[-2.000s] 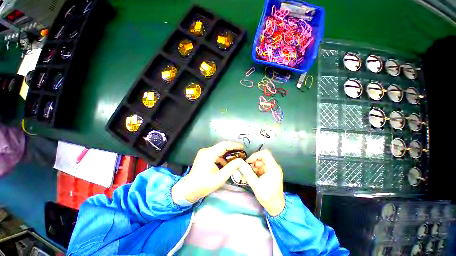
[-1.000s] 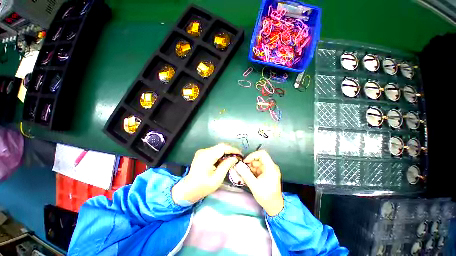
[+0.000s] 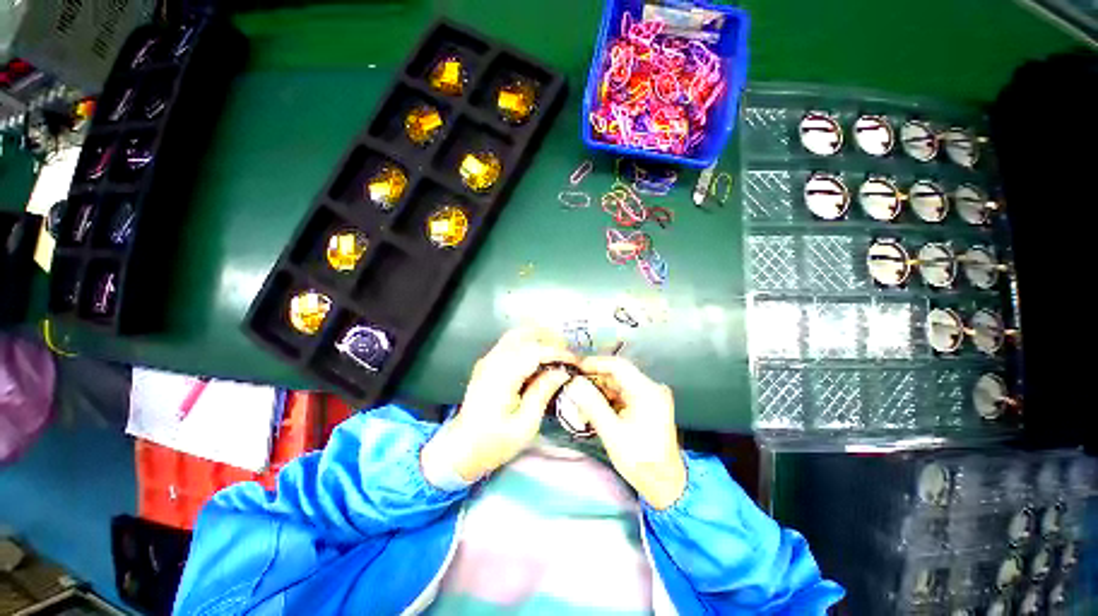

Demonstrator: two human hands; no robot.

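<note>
My left hand (image 3: 506,403) and my right hand (image 3: 635,421) meet close to my body, at the bench's front edge. Between my fingers is a dark round housing with a silver-white round module (image 3: 578,407) at its lower right. The fingers cover much of both, so whether they are joined cannot be told. A black foam tray (image 3: 403,279) lies ahead to the left, with several amber-centred housings (image 3: 447,225), one bare pocket, and a dark worked unit (image 3: 362,347) in the nearest pocket.
A blue bin (image 3: 665,82) of pink-red loops stands at the back, with loose loops (image 3: 626,247) on the mat. A clear blister tray (image 3: 831,383) with silver discs is at right, stacked clear trays (image 3: 963,529) below. Another black tray (image 3: 151,181) and white paper (image 3: 229,421) are at left.
The whole view has shifted slightly. Both hands stay together on the housing and module; my fingers have moved a little around them. The trays' contents look unchanged.
</note>
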